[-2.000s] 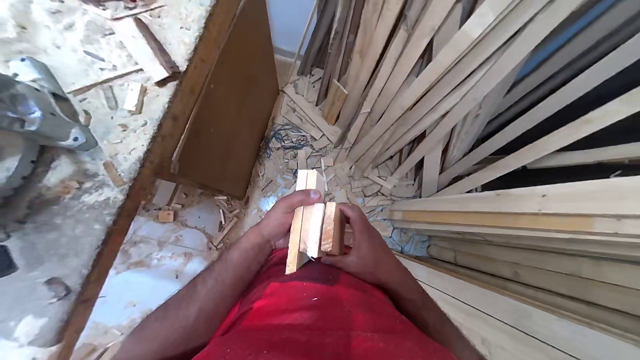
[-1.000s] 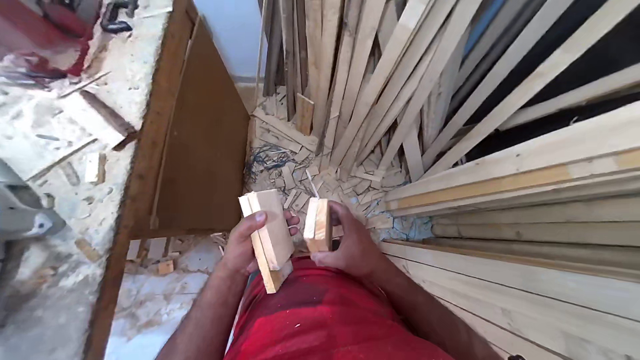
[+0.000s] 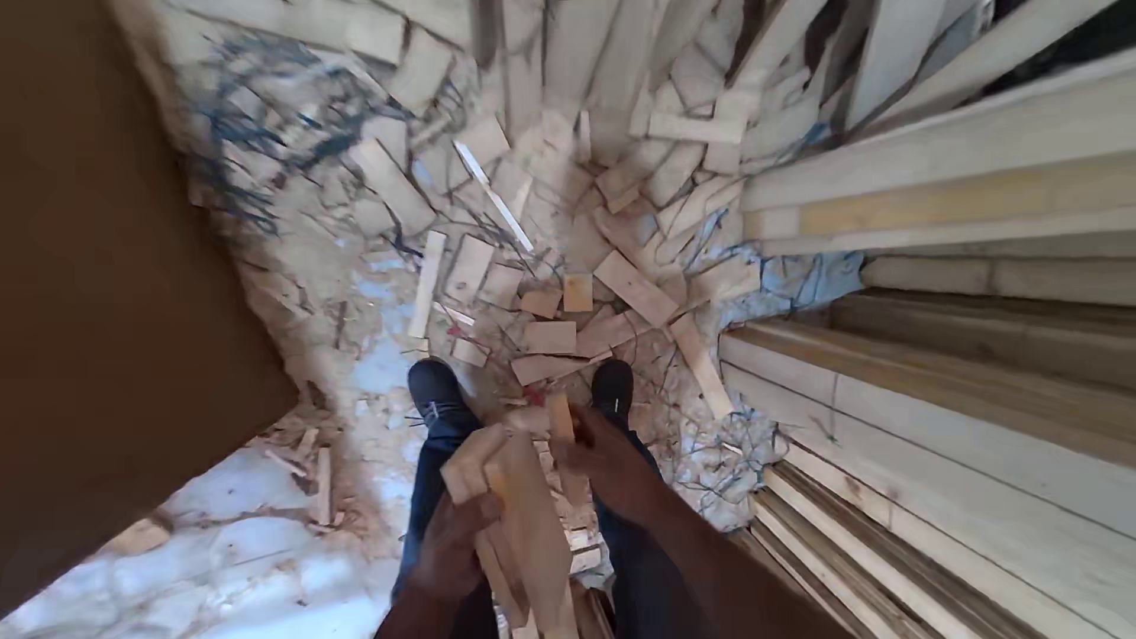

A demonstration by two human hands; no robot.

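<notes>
Between my legs, low in the head view, my left hand (image 3: 457, 541) grips several short wooden blocks (image 3: 524, 524) stacked face to face. My right hand (image 3: 608, 461) holds another short wooden piece (image 3: 561, 435) upright, just right of that bundle. The tops of the pieces lie close together; whether they touch is blurred. Both sets of fingers are partly hidden by the wood and by motion blur.
Wood offcuts (image 3: 635, 288) and tangled strapping (image 3: 257, 133) litter the floor around my shoes (image 3: 435, 386). Long planks (image 3: 932, 426) are stacked at the right, more boards (image 3: 568, 53) stand ahead, and a brown panel (image 3: 124, 311) rises at the left.
The view has tipped down toward the floor, showing my shoes. Both hands still hold wood. The workbench top seen at the left earlier is out of view.
</notes>
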